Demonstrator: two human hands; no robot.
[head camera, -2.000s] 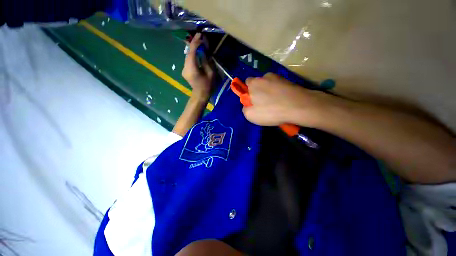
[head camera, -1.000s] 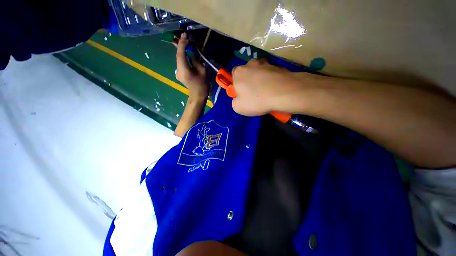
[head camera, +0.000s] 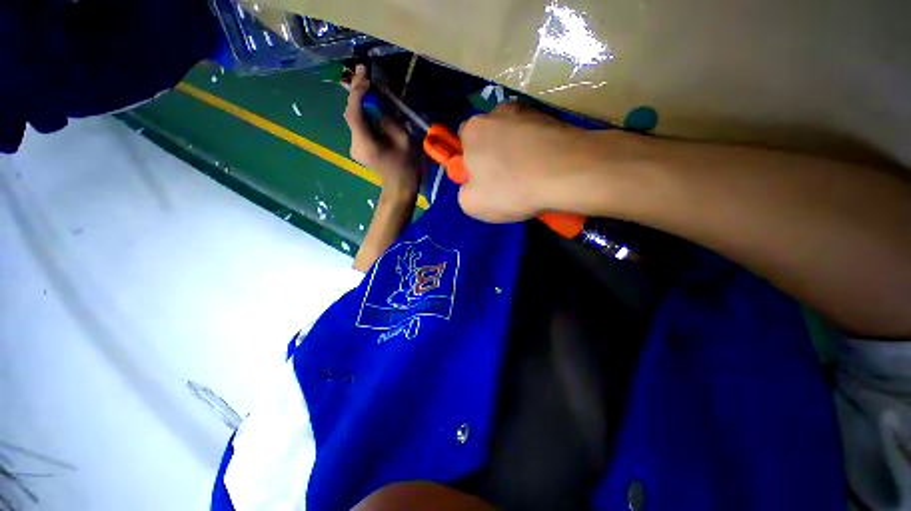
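My right hand (head camera: 509, 165) is closed around an orange-handled tool, likely a soldering iron (head camera: 445, 150), with a clear rear end showing behind the hand. Its thin metal shaft points up and left toward my left hand. My left hand (head camera: 382, 140) is below the table edge and holds a small blue unit (head camera: 374, 104), perhaps a battery pack, between thumb and fingers. Small dark and reddish bits show at the fingertips. The shaft's tip is close to the unit; whether they touch cannot be told.
The brown, clear-covered table (head camera: 719, 60) spans the top right, with a green dot (head camera: 640, 119) near its edge. A clear ridged tray (head camera: 285, 38) is at top left. The green floor (head camera: 260, 140) has a yellow line and white scraps. Dark blue clothing is at top left.
Over the two seconds, both hands have shifted slightly left and up in view, with the tool still pointing at my left hand. The dark blue clothing at top left shows more.
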